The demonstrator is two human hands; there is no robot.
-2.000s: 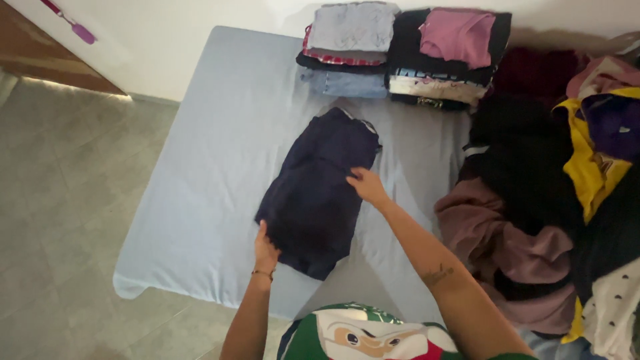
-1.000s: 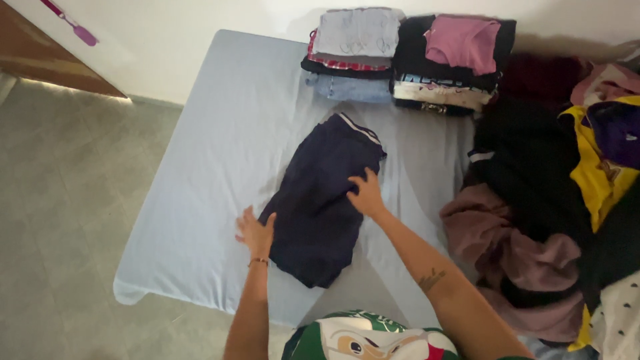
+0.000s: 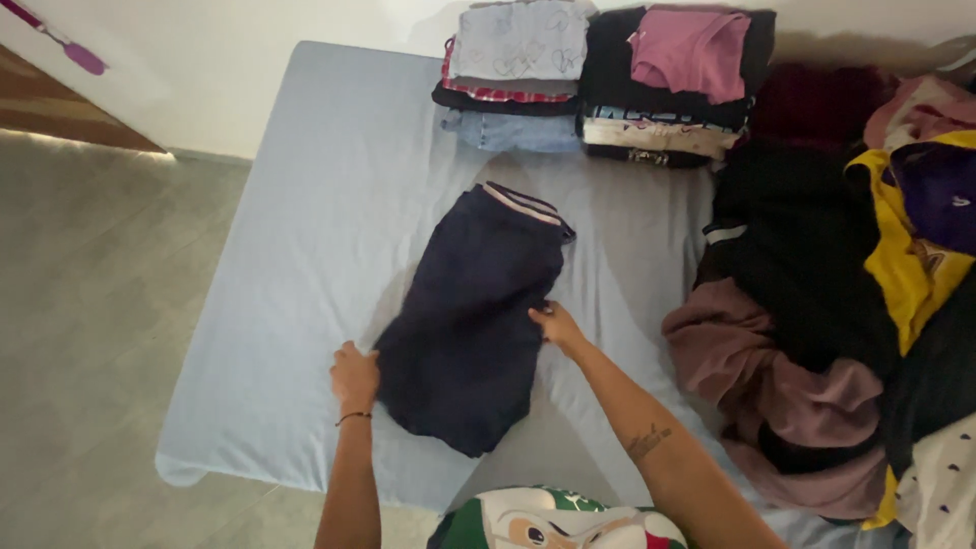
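Observation:
A dark navy garment with a white-striped band at its far end lies folded lengthwise and slightly slanted on a bed with a light blue sheet. My left hand is at the garment's left edge, fingers curled, with a thin dark bracelet on the wrist. At the right edge, my right hand pinches the navy fabric between thumb and fingers. The garment's near end is rounded and rumpled.
Behind stand two stacks of folded clothes, one topped by a grey printed garment, the other by a pink garment. A loose heap of clothes covers the right side. Tiled floor lies to the left.
My left hand was spread with fingers apart one second ago and is now curled at the left edge. My right hand has gone from resting on the fabric to gripping its right edge.

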